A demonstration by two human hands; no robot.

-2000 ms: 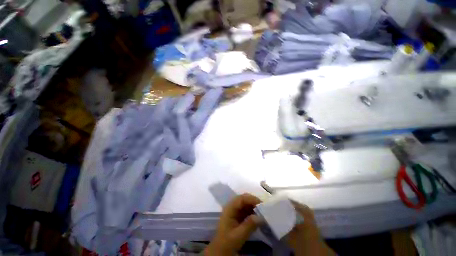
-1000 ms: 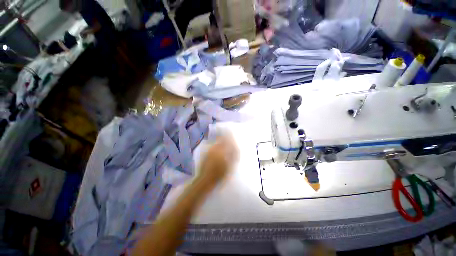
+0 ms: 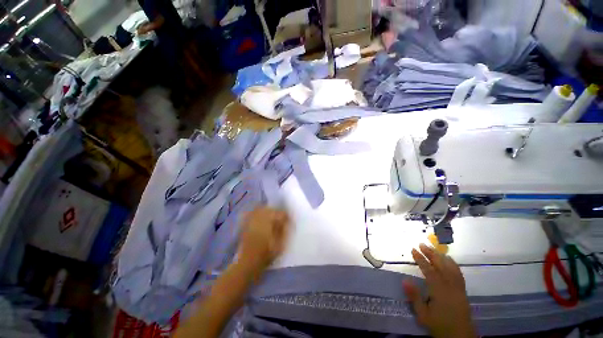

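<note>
A long blue-grey strip [image 3: 337,281] lies along the table's front edge. My right hand [image 3: 440,287] is palm down at its right end, fingers spread, fingertips just below the needle area and thumb against the strip. My left hand [image 3: 264,232] is blurred, with curled fingers, at the right side of the tangled strip pile [image 3: 198,218]; whether it grips a strip cannot be told. The white sewing machine [image 3: 423,173] stands at the right, its presser foot area [image 3: 444,231] above my right fingertips. An orange-yellow piece [image 3: 436,243] lies beside them.
Red- and green-handled scissors [image 3: 562,274] lie on the table at the right. Thread cones [image 3: 559,102] and stacked blue-grey pieces [image 3: 436,86] are behind the machine. White and blue scraps [image 3: 297,92] lie at the upper left. A printed ruler [image 3: 337,304] runs along the front edge.
The view has shifted left. My left hand has moved down to the pile's side. My right hand has come up beside the needle area. A long strip now lies along the front edge.
</note>
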